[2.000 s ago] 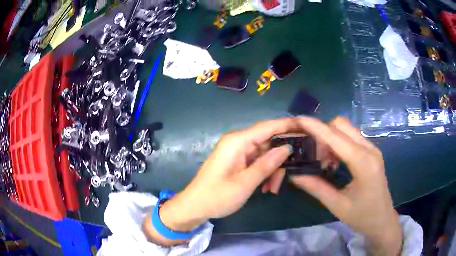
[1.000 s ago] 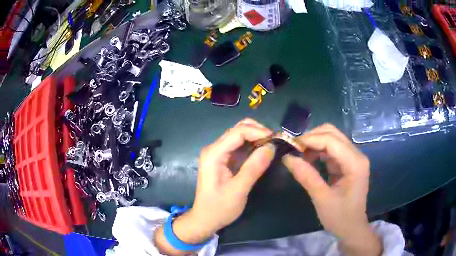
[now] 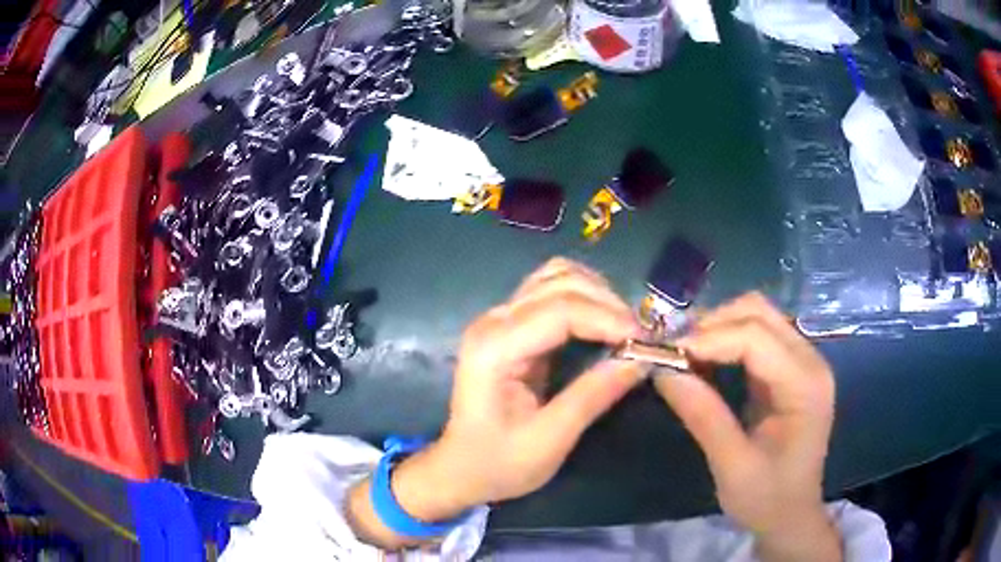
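A small watch case [image 3: 656, 353] with a metallic rim is seen edge-on between both hands. My left hand [image 3: 543, 384] pinches its left end between thumb and fingers. My right hand [image 3: 757, 406] pinches its right end. A black display screen [image 3: 679, 271] stands out just beyond the case, with an orange flex cable [image 3: 654, 316] running down towards it. Whether the cable is joined to the case cannot be told. My fingers hide the case's ends. A blue strap [image 3: 391, 494] is on my left wrist.
Several screens with orange tails [image 3: 531, 204] lie on the green mat beyond my hands, beside a white cloth [image 3: 434, 159]. Tangled charging cables [image 3: 258, 242], a blue stick [image 3: 349, 222] and a red tray [image 3: 93, 307] are at left. Bottles [image 3: 620, 38] stand at the back; a clear blister tray [image 3: 818, 220] is right.
The dark part in my hands was tilted and gripped loosely; now the case is level and pinched at both ends. The loose screen's orange cable now shows just above the case. The view has shifted slightly.
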